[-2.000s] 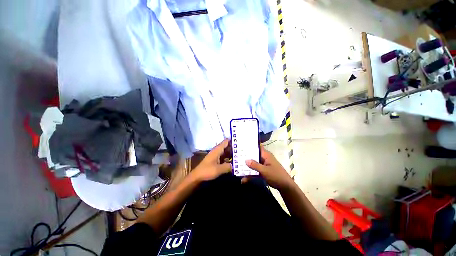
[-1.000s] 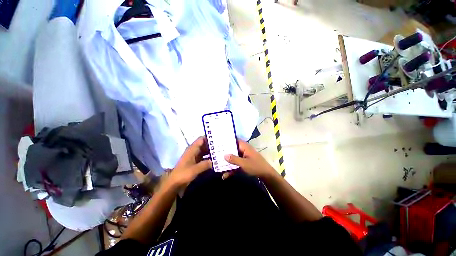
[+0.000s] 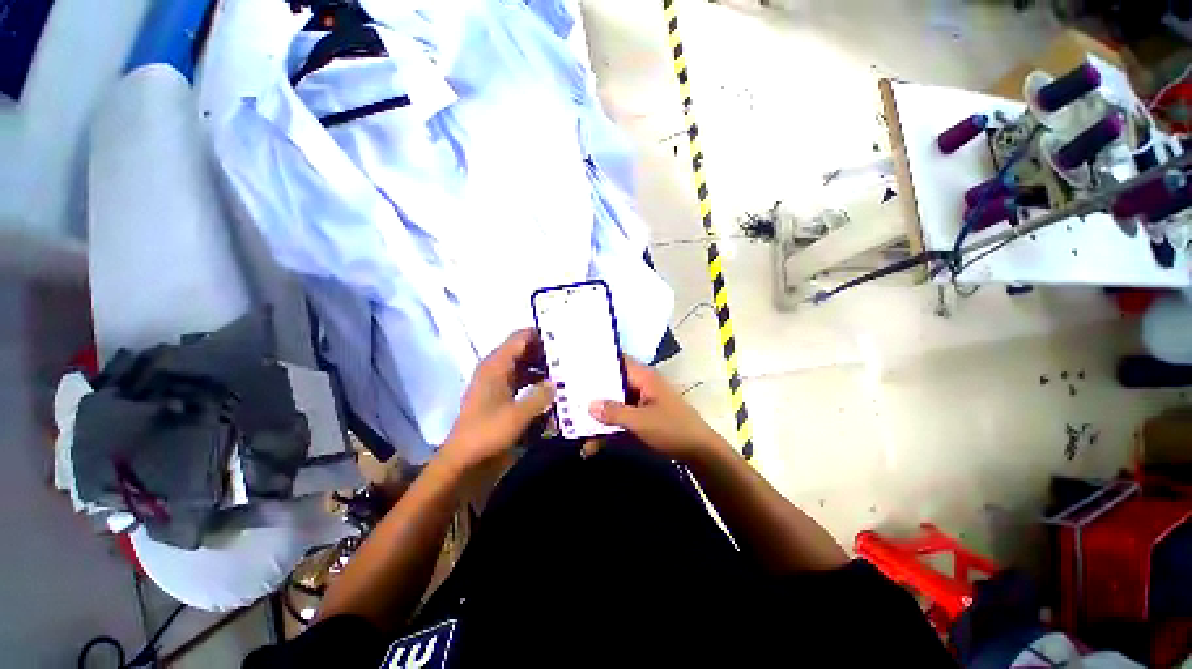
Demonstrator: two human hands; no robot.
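A smartphone with a dark edge and a bright white screen is held upright in front of my body, at the middle of the view. Small dark icons run down the left side of its screen. My left hand holds its left edge, with the thumb near the lower left of the screen. My right hand holds the lower right edge, with the thumb over the lower screen. The fingers behind the phone are mostly hidden.
Light blue and white shirts lie beyond the phone. A crumpled grey heap and a long white roll are at left. Yellow-black tape crosses the floor. A white machine table and red stool are at right.
Since two seconds ago the view has shifted, and the phone sits further left in the picture. The list on its screen looks different. Both hands still hold it.
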